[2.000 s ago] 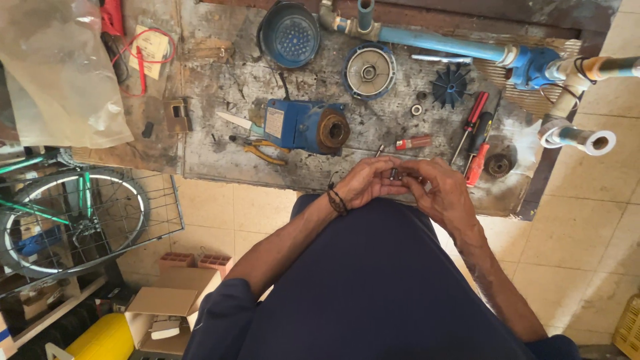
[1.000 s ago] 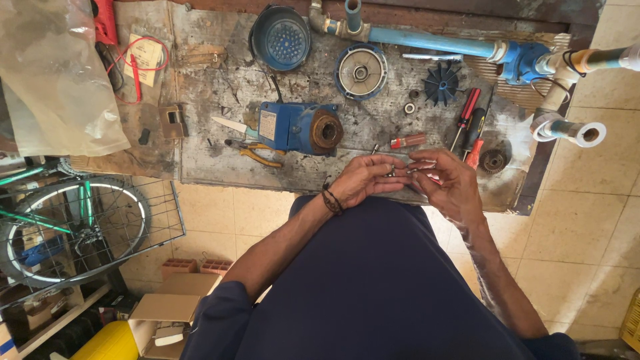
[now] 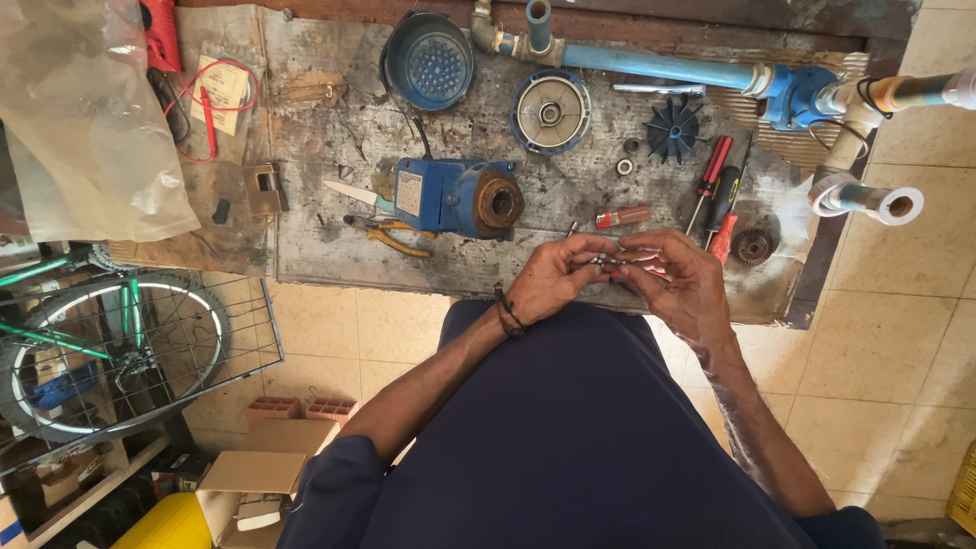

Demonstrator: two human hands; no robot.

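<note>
My left hand (image 3: 555,276) and my right hand (image 3: 675,278) meet at the bench's front edge, pinching small metal parts (image 3: 606,261) between their fingertips; their exact kind is too small to tell. Beyond them lie a red lighter or small red-capped item (image 3: 622,216) and a metal ring (image 3: 625,167). A blue motor housing (image 3: 457,197) with a rusty round end lies left of my hands, beside yellow-handled pliers (image 3: 396,235) and a knife (image 3: 351,192). To the right are screwdrivers (image 3: 714,187) and a dark toothed wheel (image 3: 753,245).
Farther back are a blue round cover (image 3: 428,61), a round motor end plate (image 3: 550,112), a blue fan (image 3: 674,130) and blue piping (image 3: 663,67). Red test leads (image 3: 209,122) and a plastic bag (image 3: 84,130) lie left. A bicycle wheel (image 3: 217,328) stands below the bench.
My fingers have shifted around the small parts between them, with both hands staying close together. The things on the bench have not plainly moved.
</note>
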